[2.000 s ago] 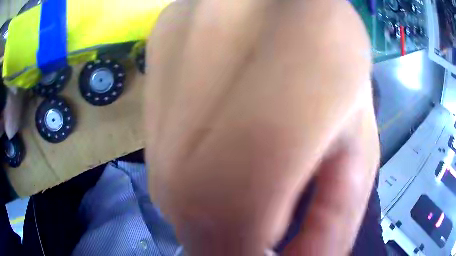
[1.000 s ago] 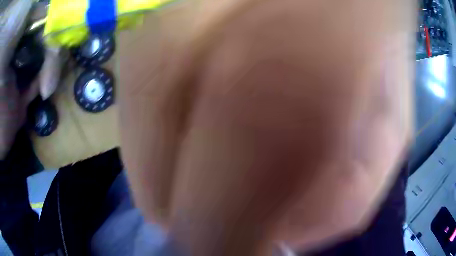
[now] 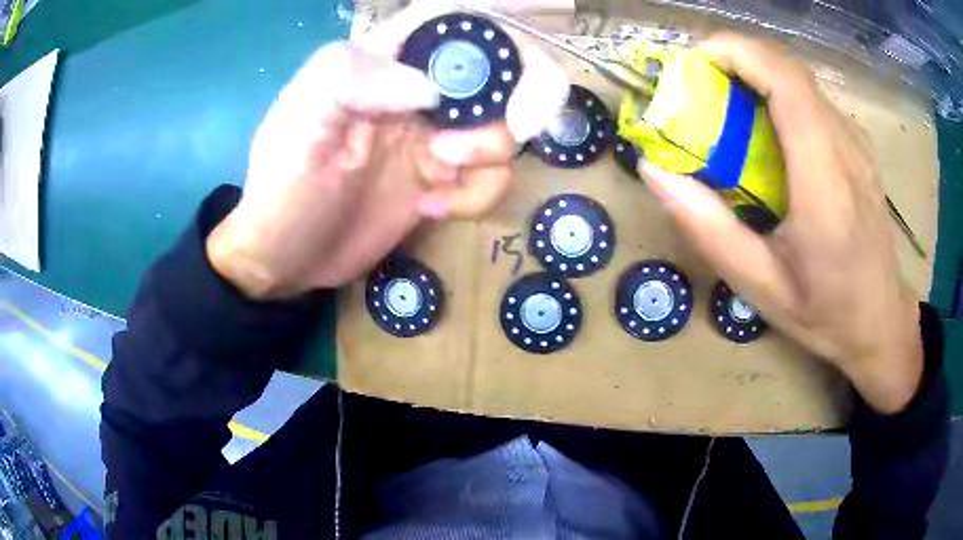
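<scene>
My left hand (image 3: 354,174) holds a black disc (image 3: 460,71) up between thumb and fingers, its silver-grey centre and ring of white dots facing the camera. Pale coverings show on the thumb and a finger. My right hand (image 3: 808,222) is closed around the yellow handle (image 3: 676,116) with a blue band; the tool's thin metal shaft (image 3: 570,44) points left towards the held disc. Whether its tip touches the disc I cannot tell. Several more black discs (image 3: 571,235) lie flat on the tan cardboard sheet (image 3: 444,364) below and between my hands; one is partly under my right hand.
The cardboard, marked "15", lies on a green bench mat (image 3: 116,127). Clear plastic trays (image 3: 845,42) lie along the far edge. A thin dark rod (image 3: 905,227) lies right of my right hand. A pale board (image 3: 26,158) is at far left.
The view has turned, and the large blurred hand that filled the earlier frames no longer blocks it. Both hands, the held disc and more loose discs now show. The yellow handle now appears at right.
</scene>
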